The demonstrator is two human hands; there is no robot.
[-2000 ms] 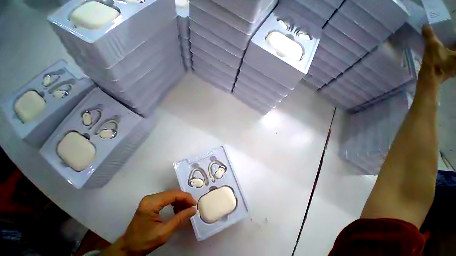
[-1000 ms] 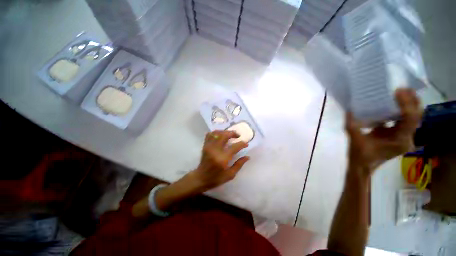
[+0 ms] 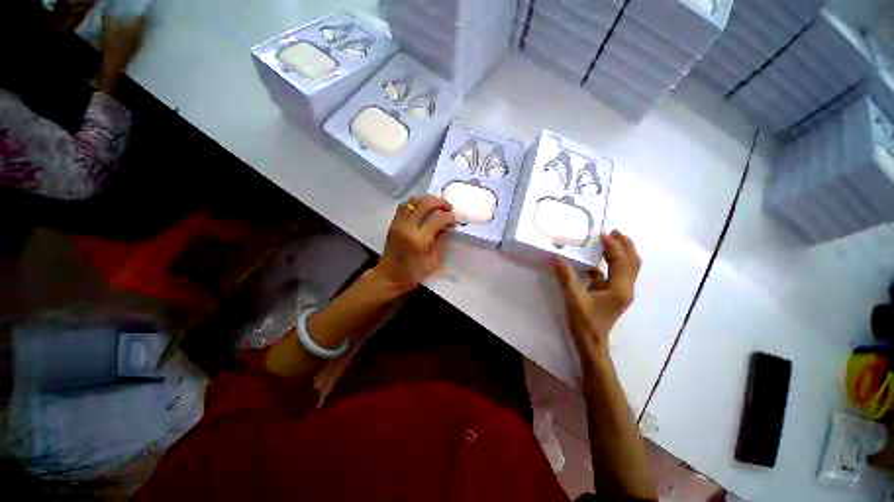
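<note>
A blister tray (image 3: 505,179) with two earbuds and a cream charging case (image 3: 469,200) lies on the white table. The fingertips of my left hand (image 3: 420,238) grip its lower left edge, beside the case. A thicker stack of trays (image 3: 525,211) stands against its right side, with earbuds and a charging case (image 3: 562,222) in the top tray, partly washed out by glare. My right hand (image 3: 603,289) holds this stack at its lower right corner, thumb at the near edge and fingers on the right side.
Two filled stacks (image 3: 391,169) stand at the left; tall stacks (image 3: 642,61) line the back and right. A black smartphone (image 3: 763,409), small clear bag (image 3: 849,449) and yellow-handled scissors (image 3: 869,378) lie at the right. A person's arm (image 3: 110,74) is at the upper left. Pale bagged things lie on the floor.
My right hand has brought the tray stack from the right and set it down beside the single tray. My left hand has moved from over the charging case to the tray's left edge.
</note>
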